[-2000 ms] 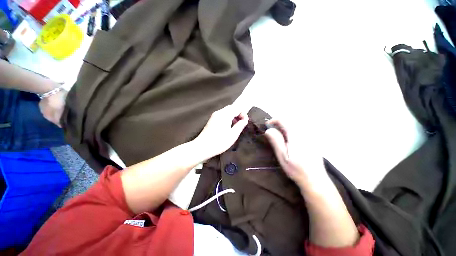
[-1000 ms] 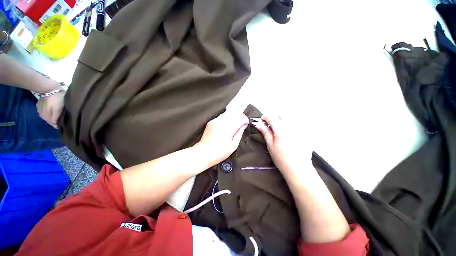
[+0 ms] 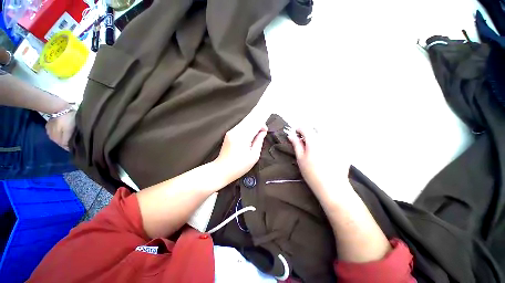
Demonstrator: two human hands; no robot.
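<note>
Dark brown trousers (image 3: 293, 213) lie in front of me, partly in my lap, with a round dark button (image 3: 250, 181), a thin pale line at a pocket opening and an off-white drawstring (image 3: 232, 220). My left hand (image 3: 239, 150) pinches the cloth between its fingertips from the left. My right hand (image 3: 304, 149) is at the right of the same cloth edge, with a tiny silvery thing (image 3: 287, 130) at its fingertips, mostly hidden by the fingers. A small cloth corner stands up between the two hands.
More brown trousers lie left (image 3: 177, 105) and right (image 3: 470, 94) on the white table (image 3: 354, 83). Yellow tape (image 3: 65, 54), a red box (image 3: 50, 19) and black markers sit upper left. Another person's hand (image 3: 60, 130) touches the left trousers. A blue crate (image 3: 41, 215) stands below.
My right hand has moved slightly left, closer to my left hand, and the silvery thing now shows at its fingertips. The view has shifted a little. The cloth stays between both hands.
</note>
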